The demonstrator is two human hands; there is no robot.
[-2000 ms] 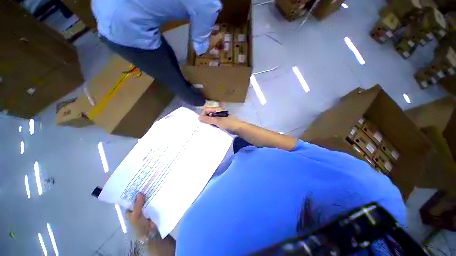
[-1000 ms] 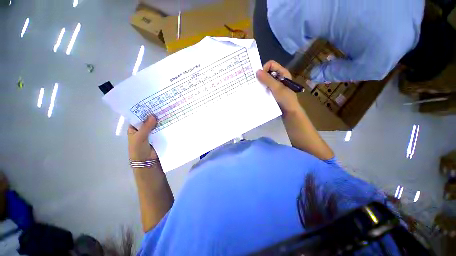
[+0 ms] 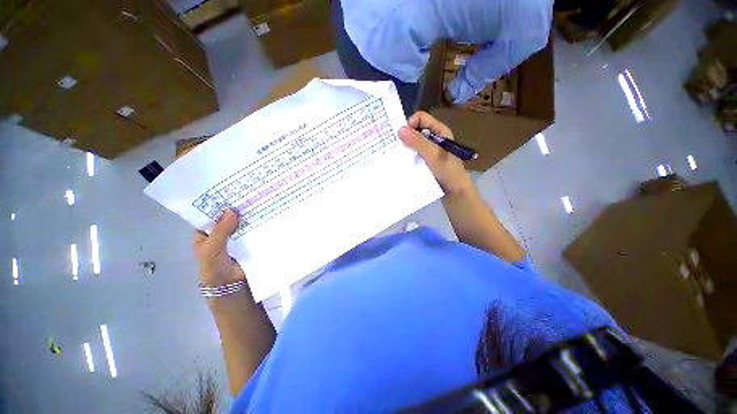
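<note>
The packing list [image 3: 323, 210] is a white paper sheet with a printed table, some rows pinkish, held tilted in front of me. My left hand [image 3: 216, 251] grips its lower left edge, thumb on top. My right hand [image 3: 436, 154] holds its right edge with the thumb on top. A thick black marker [image 3: 452, 145] with pale lettering is also in my right hand, its end pointing outward to the right. A small black thing [image 3: 151, 171] shows beside the paper's left corner; I cannot tell what it is.
A person in a light blue shirt [image 3: 404, 32] bends over an open carton [image 3: 509, 133] with inner boxes, beyond the paper. Large cartons [image 3: 105, 73] stand at the upper left. Another open carton [image 3: 638, 251] stands on the glossy floor [image 3: 48, 307] at the right.
The view has swung left and then partly back. The paper has turned to lie more crosswise in front of me. Both hands still hold it, and the marker stays in my right hand.
</note>
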